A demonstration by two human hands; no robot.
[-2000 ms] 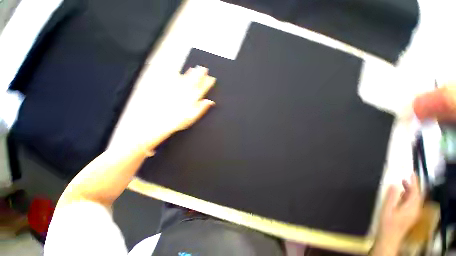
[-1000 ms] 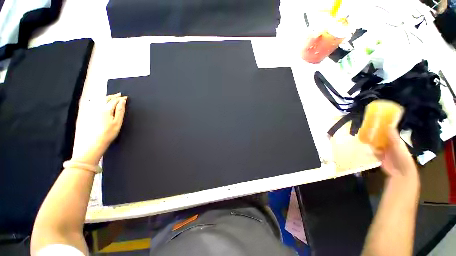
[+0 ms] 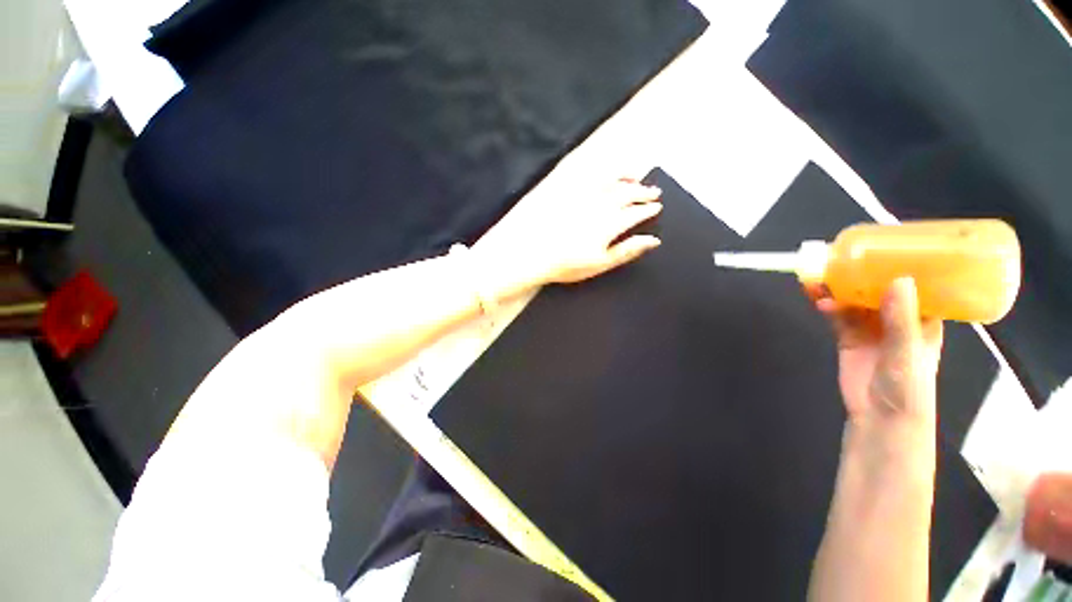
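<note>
The notched black panel (image 3: 658, 388) lies flat on the white table, its notched corner towards the top of the view. My left hand (image 3: 600, 235) rests on the panel's left edge near that corner, fingers spread, holding nothing. My right hand (image 3: 882, 341) holds the glue bottle (image 3: 929, 268) above the panel. The bottle is translucent with orange-amber liquid and lies level in the air, its thin pale nozzle pointing left towards my left hand. The nozzle tip is over the panel. Whether it touches the panel I cannot tell.
Stacked black cloth (image 3: 388, 129) lies at left. Another black piece (image 3: 917, 118) lies on the far side. A blurred reddish container (image 3: 1049, 515) is cut off at the right edge. A red object (image 3: 80, 314) is on the left, below table level. The table's yellowed near edge (image 3: 488, 500) runs diagonally at the bottom.
My right hand has moved from the table's right side to above the panel with the glue bottle, now turned nozzle left. My left hand stays at the panel's left edge. The view has turned.
</note>
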